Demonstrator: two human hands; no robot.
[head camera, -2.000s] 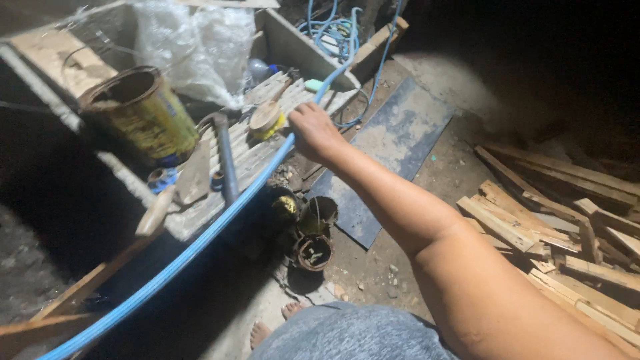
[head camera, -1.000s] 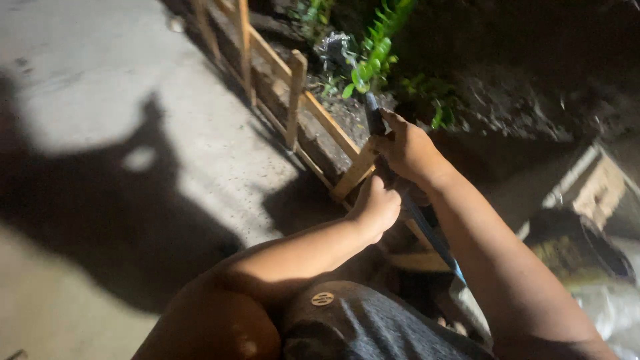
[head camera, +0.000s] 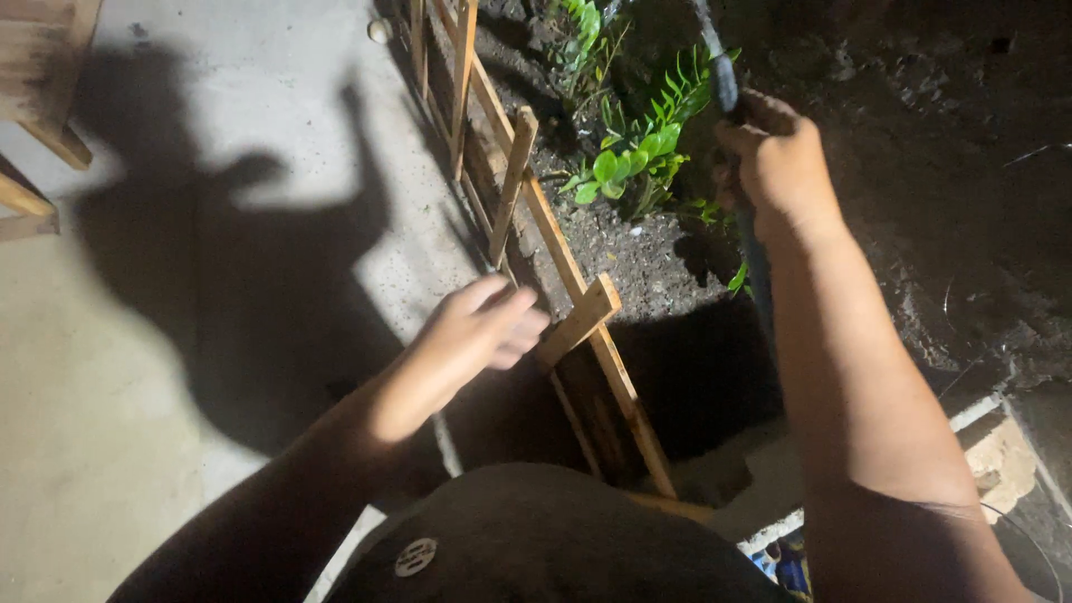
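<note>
My right hand (head camera: 775, 159) grips a blue hose (head camera: 724, 82) near its end, at the upper right, and water comes out of the tip toward the top edge. Below the hand the hose runs down beside my forearm, partly hidden by it. Green leafy plants (head camera: 636, 159) grow in dark soil (head camera: 620, 251) to the left of the hose. My left hand (head camera: 481, 327) is blurred, with its fingers loosely curled and nothing seen in it, just left of a low wooden slat fence (head camera: 557, 243).
The fence edges the soil bed along a concrete floor (head camera: 276, 92) that bears my shadow. Wooden furniture parts (head camera: 50, 67) stand at the upper left. At the lower right are a pale-edged container (head camera: 976, 410) and a dark wall or ground behind my right arm.
My left hand has come off the hose, where it was beside my right hand, and moved left. Two seconds ago my view was on a bin and stacked wood. Water now leaves the hose tip farther up.
</note>
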